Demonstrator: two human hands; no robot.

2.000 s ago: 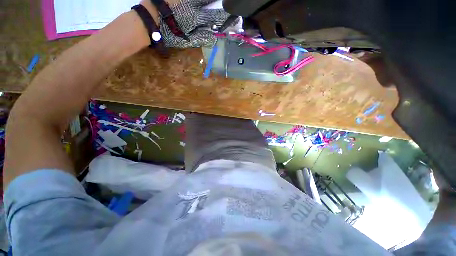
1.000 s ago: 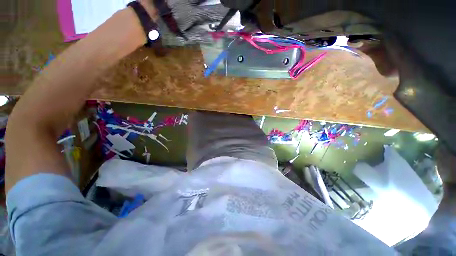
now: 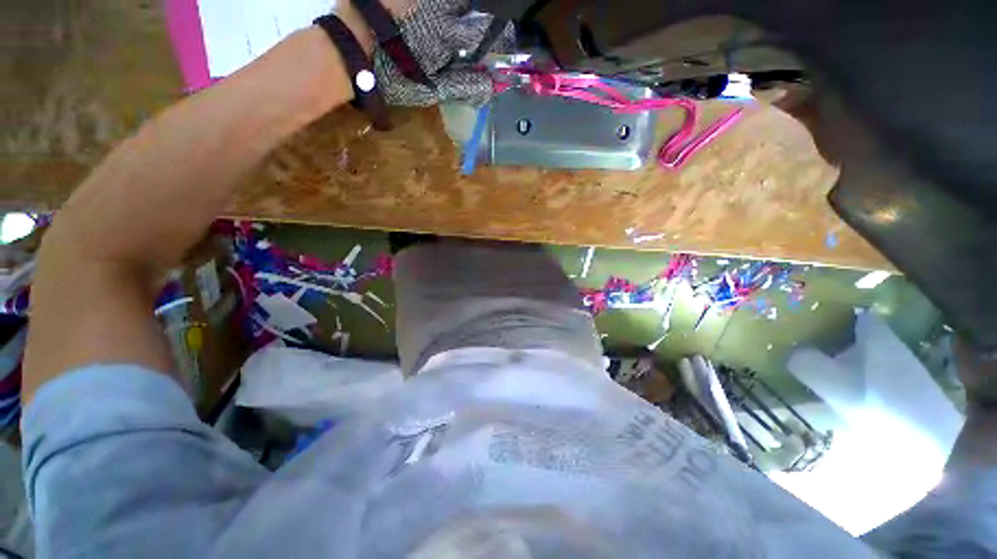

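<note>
My left hand (image 3: 437, 55), in a grey mesh glove with dark wrist straps, is at the top centre against the cutting machine, cut off by the top edge; its grip is unclear. The dark machine body (image 3: 875, 66) fills the upper right. Its grey metal base plate (image 3: 569, 137) lies on the table, with two screws showing. Pink strips (image 3: 612, 93) run from the glove across the plate's back part to a folded end right of it. A pink-edged lay with white paper (image 3: 246, 33) is at the upper left. My right hand cannot be made out.
The brown wooden table edge (image 3: 525, 227) runs across in front of my body. A blue scrap (image 3: 474, 142) lies at the plate's left end. Blue, red and white scraps (image 3: 754, 286) litter the green floor below. White sheeting (image 3: 317, 380) lies at lower left.
The pink strips have shifted right; their end now lies beside the base plate instead of curled over it. The lay at upper left and my gloved hand sit further right in view.
</note>
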